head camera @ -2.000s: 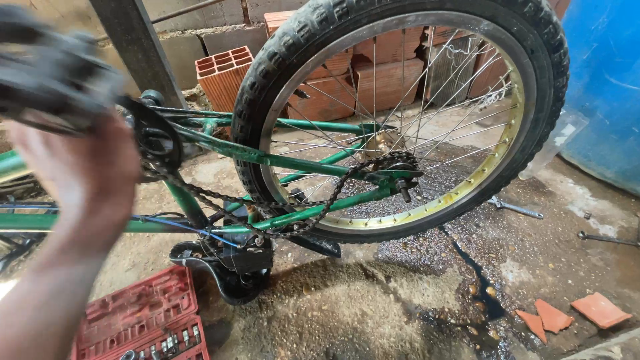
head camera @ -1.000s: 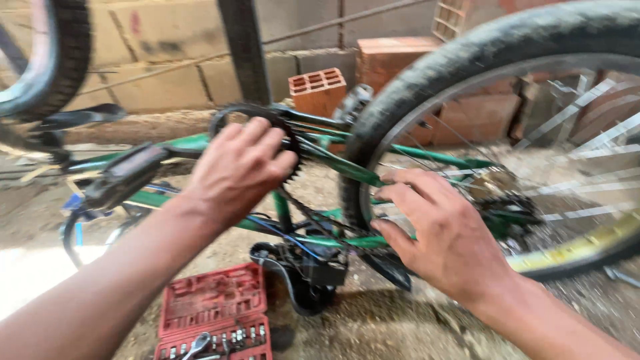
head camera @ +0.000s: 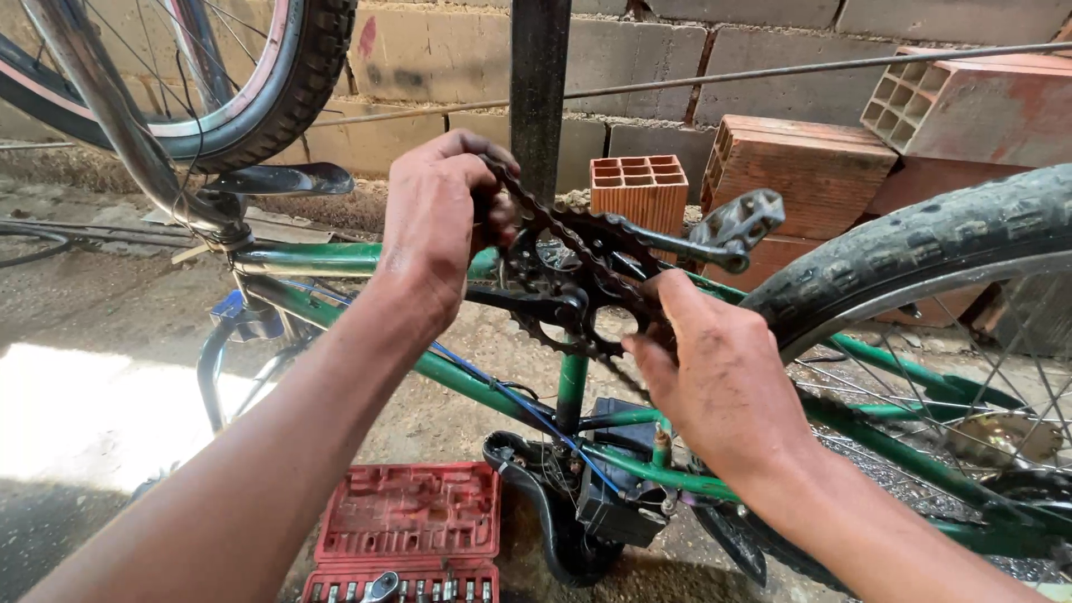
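Observation:
A green bicycle frame [head camera: 469, 377] stands upside down, its saddle [head camera: 557, 536] on the ground. My left hand [head camera: 444, 209] grips the bicycle chain [head camera: 557, 230] at the upper left of the toothed chainring [head camera: 615, 322]. At the ring's right side, my right hand [head camera: 712, 360] has thumb and fingers closed around the chain. Between the hands the chain runs slanting across the chainring; whether its links sit on the teeth I cannot tell. Behind the ring a crank arm points right to a black pedal [head camera: 737, 222]. The rear wheel's tyre [head camera: 913, 243] is at the right.
An open red socket set case [head camera: 410, 511] with a ratchet [head camera: 383, 586] lies on the ground below. The front wheel [head camera: 285, 100] rises at the upper left. Hollow clay bricks [head camera: 796, 172], a dark post [head camera: 538, 92] and a block wall [head camera: 636, 67] stand behind.
The view has swung left since two seconds ago. My right hand has come from the rear of the frame to the chainring, and both hands now hold the chain there.

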